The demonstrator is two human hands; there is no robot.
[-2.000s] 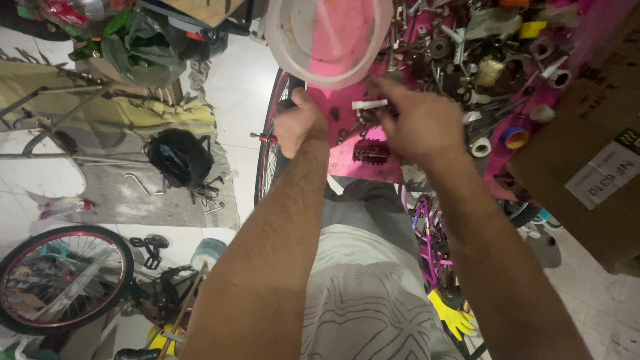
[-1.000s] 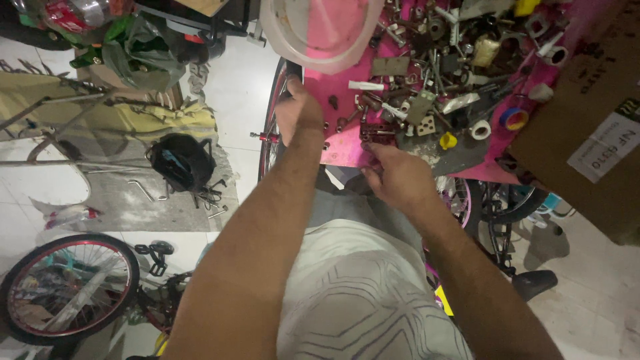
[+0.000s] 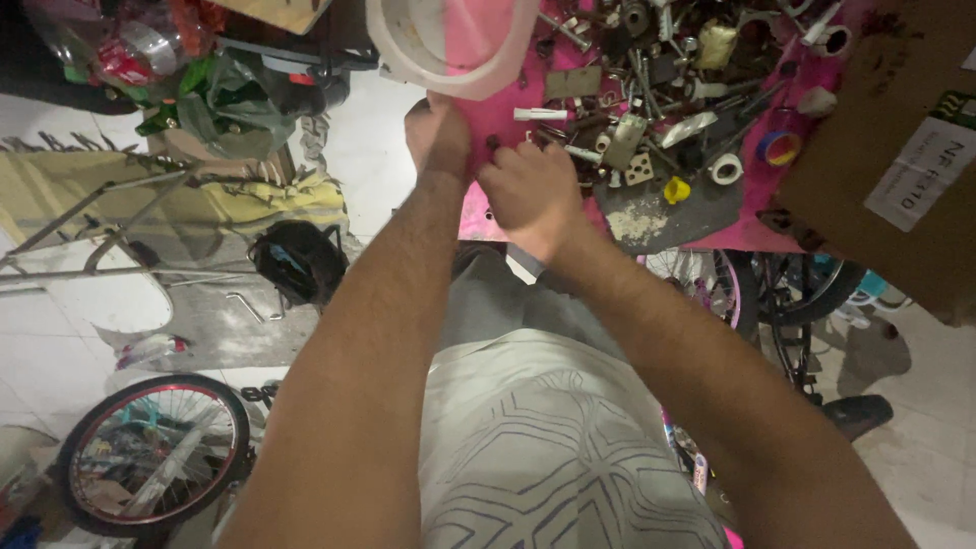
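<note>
My left hand point(image 3: 441, 137) is at the left edge of the pink tabletop point(image 3: 479, 200), just below a translucent plastic tub point(image 3: 457, 82); its fingers are mostly hidden. My right hand point(image 3: 531, 187) lies low over the pink surface with its fingers curled, beside the heap of loose hardware; whether it holds something cannot be seen. Above the right hand lies a white plastic wall plug point(image 3: 540, 114). Bolts, screws, a flat metal plate point(image 3: 573, 81) and a yellow plastic piece point(image 3: 675, 191) are spread to the right.
A cardboard box point(image 3: 854, 145) bearing a written label stands at the right. A roll of tape point(image 3: 778, 148) is near it. On the floor at the left are a bicycle wheel with a red rim point(image 3: 156, 389), a black bag point(image 3: 299, 259) and a hex key point(image 3: 245, 306). Bicycles stand below the table's right side.
My right hand has moved up from the table's near edge since a second ago. A dark toothed part, seen beside that hand earlier, is out of sight now.
</note>
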